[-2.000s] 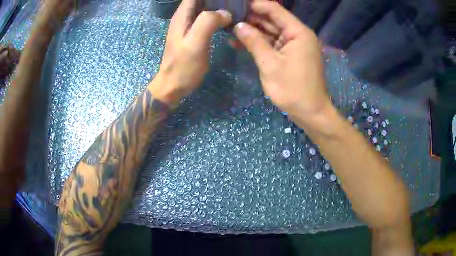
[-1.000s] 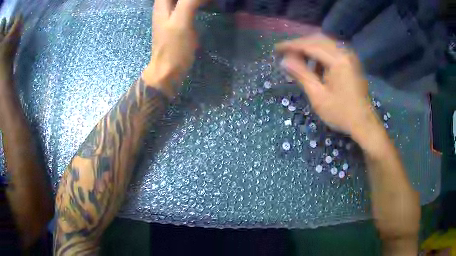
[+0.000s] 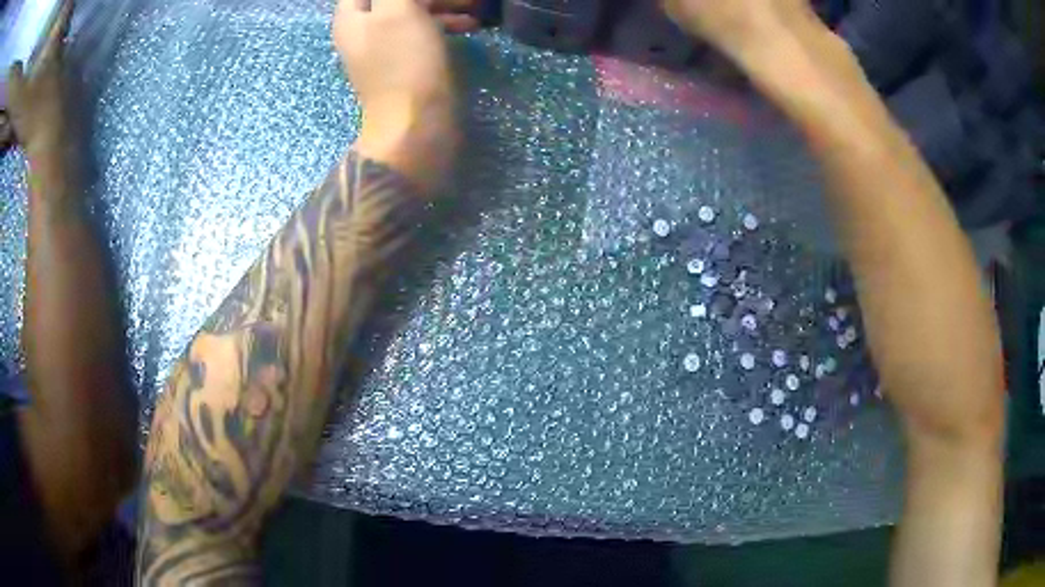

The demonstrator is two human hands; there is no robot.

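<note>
My left hand [image 3: 401, 57] is at the top edge, its fingers partly cut off by the picture's rim; whether it holds anything does not show. My right hand [image 3: 745, 21] is at the top right, also cut off, beside dark plastic housings [image 3: 653, 32] at the far edge; its fingertips are hidden. Small knobs with pale round tops [image 3: 748, 322] lie loose in a pile on the bubble wrap [image 3: 516, 378], left of my right forearm.
A pink-red strip [image 3: 676, 92] lies at the far edge. More dark housings [image 3: 928, 126] are piled at the upper right. Another person's arm [image 3: 75, 287] rests along the left side. The bench's near edge [image 3: 550, 530] curves across the bottom over a dark green floor.
My right hand has moved from above the knobs up and away to the dark housings. My left hand has shifted slightly right. Two seconds ago both hands were together at a dark housing.
</note>
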